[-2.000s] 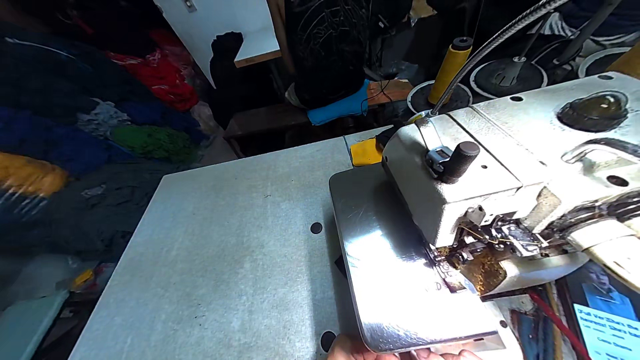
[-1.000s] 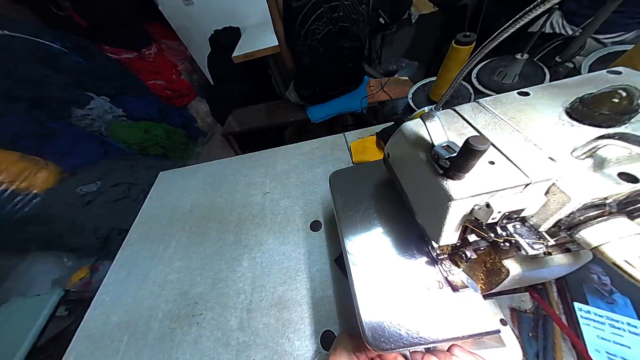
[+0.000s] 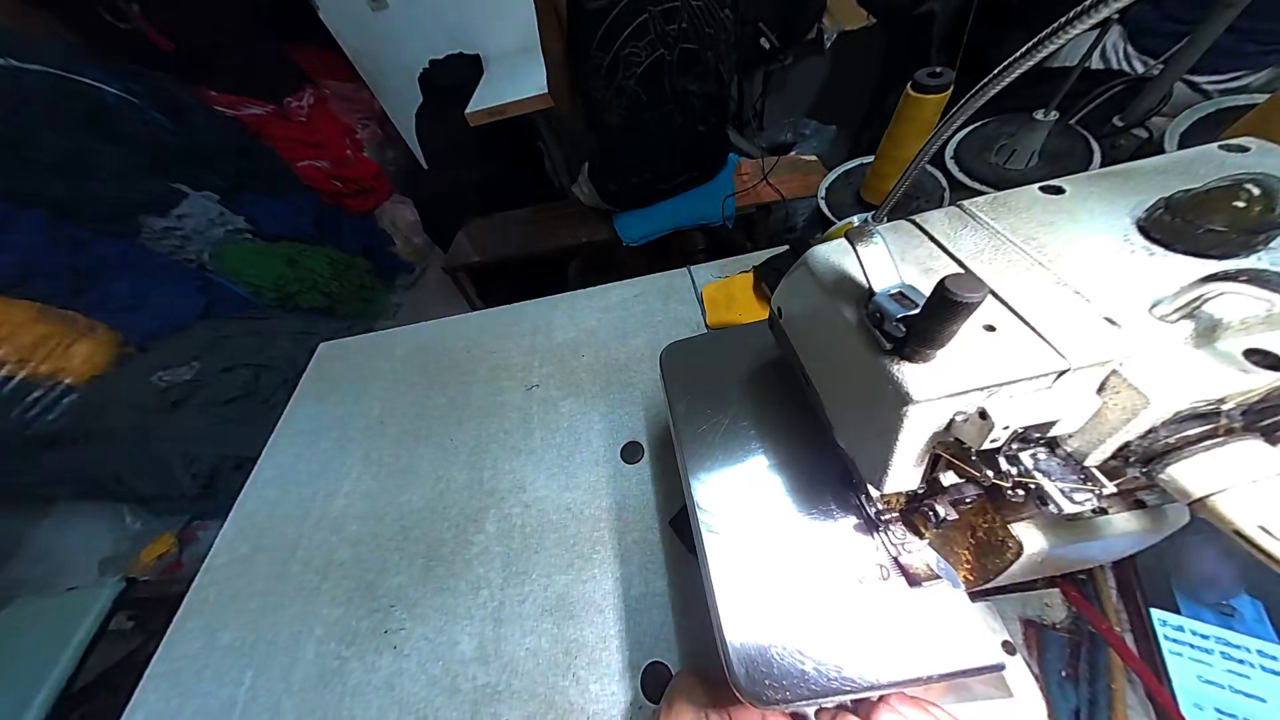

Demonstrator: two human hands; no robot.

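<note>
An overlock sewing machine stands at the right, its lower looper area uncovered and lit. Its polished metal cloth plate extends to the left over the table. My left hand shows at the bottom edge of the view, its fingers at the plate's near left corner. The fingertips of my right hand are against the near edge of the plate, partly under it. Most of both hands is hidden below the frame and the plate.
The pale tabletop has round holes. A yellow cloth piece lies behind the plate. Yellow thread cone and flexible metal lamp arm are at the back. Fabric heaps lie at left; a phone with a lit screen is at lower right.
</note>
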